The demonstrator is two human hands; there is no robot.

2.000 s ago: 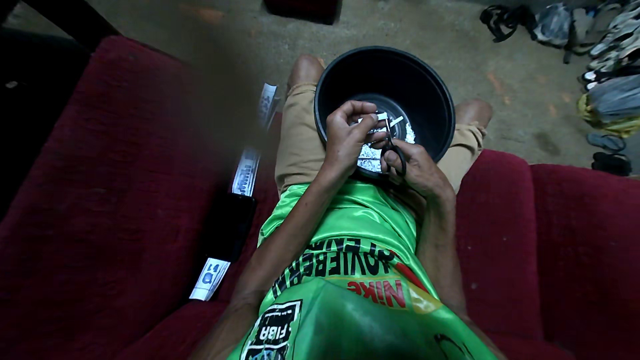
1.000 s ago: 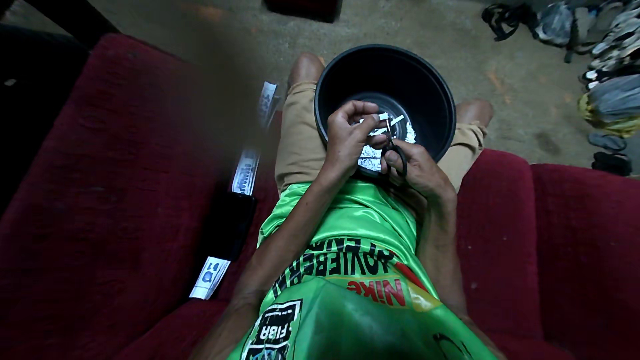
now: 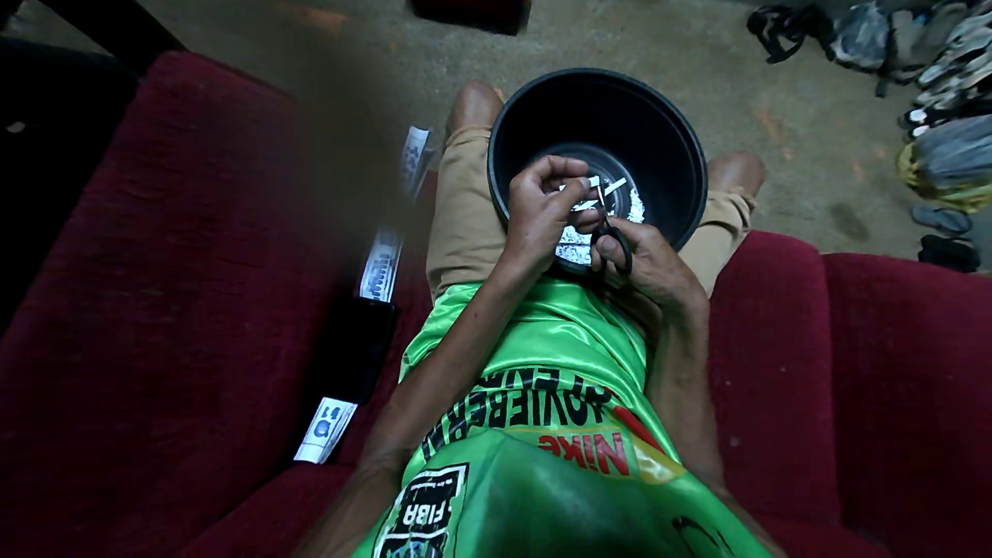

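Between my legs stands a round black plastic bucket (image 3: 692, 147), with white paper pieces (image 3: 574, 253) lying inside it. Above its near part, my left hand (image 3: 549, 203) pinches a small white strip of paper (image 3: 594, 181) between its fingertips. My right hand (image 3: 647, 260) has its fingers in the black handles of a pair of scissors (image 3: 618, 246), whose blades point toward the strip at the left fingertips. Whether the blades touch the strip cannot be told. The fingers hide part of the paper.
I sit on a red cloth sofa (image 3: 775, 372). Beside my left leg lie a dark flat phone-like object (image 3: 370, 349) and printed paper strips (image 3: 325, 431), (image 3: 381, 267) is another such strip. Sandals (image 3: 942, 219), other footwear and plastic bags (image 3: 957, 159) lie on the floor at right.
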